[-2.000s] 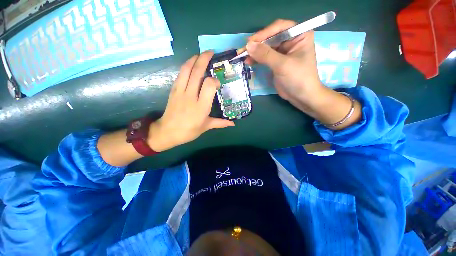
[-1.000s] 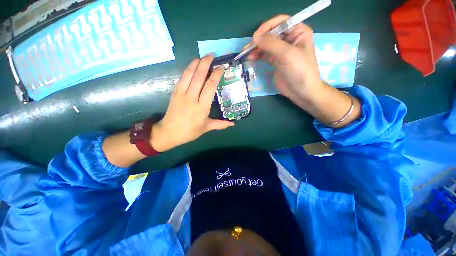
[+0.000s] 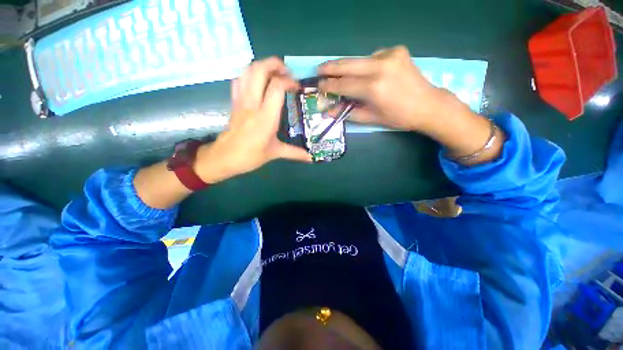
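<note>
The half-assembled phone unit (image 3: 315, 126) stands nearly upright in the picture, with its green board and silver-white metal area facing up. My left hand (image 3: 253, 126) holds it from the left, fingers at its top end and thumb at its lower left edge. My right hand (image 3: 393, 89) has its fingertips at the phone's top end, slightly blurred. The tweezers (image 3: 335, 123) stick out below my right fingers, slanting down-left over the board. My fingers hide the top end of the phone. The light blue sticker sheet (image 3: 459, 78) lies behind the phone and under my right hand.
Wider light blue sheets with rows of white shapes (image 3: 143, 51) lie at the far left. A red open bin (image 3: 557, 65) stands at the far right. The dark green bench (image 3: 403, 160) has a shiny surface. Another blue sleeve or smock (image 3: 598, 195) shows at the right edge.
The tweezers have swung from pointing up-right above my right hand to slanting down over the board. My right fingers have moved left onto the phone's top end.
</note>
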